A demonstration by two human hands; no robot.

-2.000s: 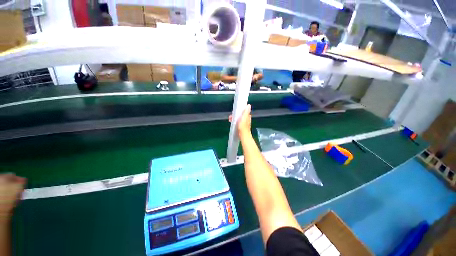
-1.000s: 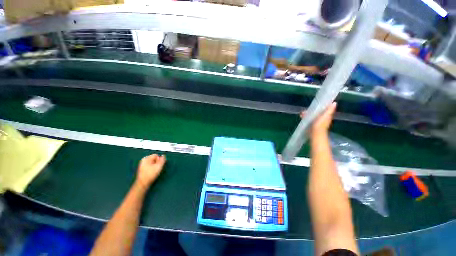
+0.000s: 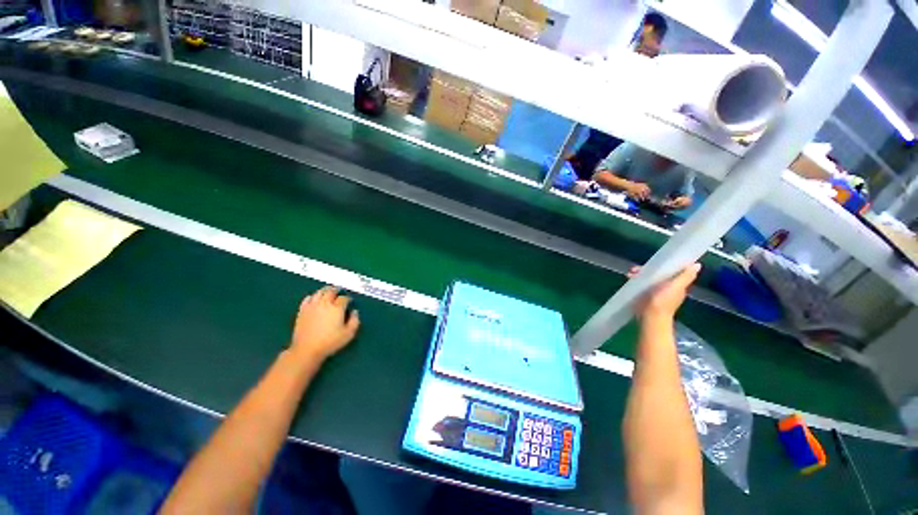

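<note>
The light-blue counting scale point(image 3: 508, 342) stands on the dark-green bench in front of me, its plate bare. My left hand point(image 3: 324, 324) rests on the bench left of the scale, near the bench edge strip, fingers slightly curled and holding nothing. My right hand point(image 3: 666, 292) is closed around the pale upright post point(image 3: 705, 216) behind and right of the scale; part of its fingers is hidden by the post. A white product box point(image 3: 106, 142) lies on the green belt at the far left.
Yellow sheets point(image 3: 62, 253) lie at the left. A clear plastic bag point(image 3: 713, 402) and an orange-and-blue roll point(image 3: 801, 444) lie right of the scale. A shelf rail with a large white tube point(image 3: 747, 97) crosses above. A person point(image 3: 649, 181) works across the belt.
The view has turned left and tilted. My left hand came into fuller view and its fingers loosened from a fist. My right hand stays on the post. The white box now shows nearer on the belt.
</note>
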